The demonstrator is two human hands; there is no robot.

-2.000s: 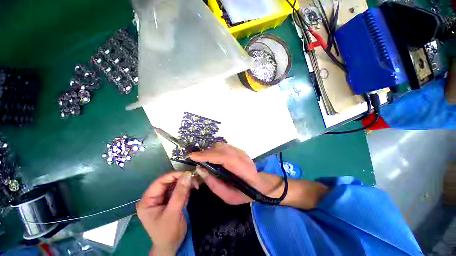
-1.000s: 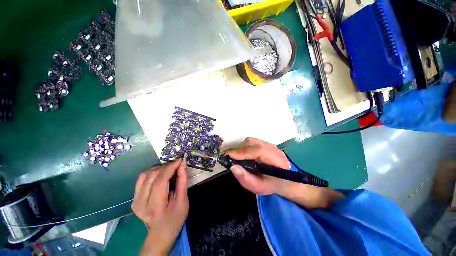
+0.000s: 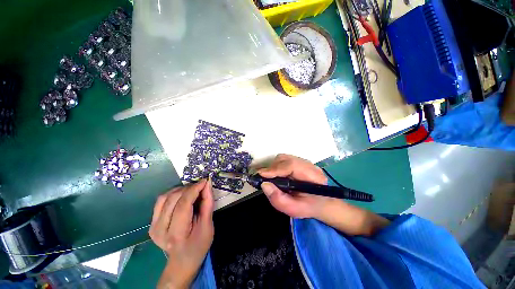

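A dark circuit board panel [image 3: 214, 151] with silver spots lies on the cream work sheet [image 3: 282, 121]. My right hand [image 3: 296, 183] holds the black soldering iron [image 3: 316, 189] like a pen, its metal tip on the panel's lower part. My left hand [image 3: 183, 226] is at the panel's lower left edge, thumb and finger pinched near the iron tip. The thin solder wire [image 3: 107, 241] runs from the spool [image 3: 25, 240] to my left hand; its end at the fingertips is too small to make out.
A translucent funnel hood [image 3: 197, 51] hangs over the sheet. Small components [image 3: 119, 166] lie left. Dark panels [image 3: 110, 53] lie upper left. A round container [image 3: 305, 59], a yellow bin [image 3: 296, 11] and a blue soldering station [image 3: 426, 53] stand at right. Another person's blue sleeve [image 3: 471, 124] is at far right.
My hands moved from below the panel, where they met at the fingertips, onto its lower edge. The iron's tip now touches the panel. Over the last second the hands have barely moved.
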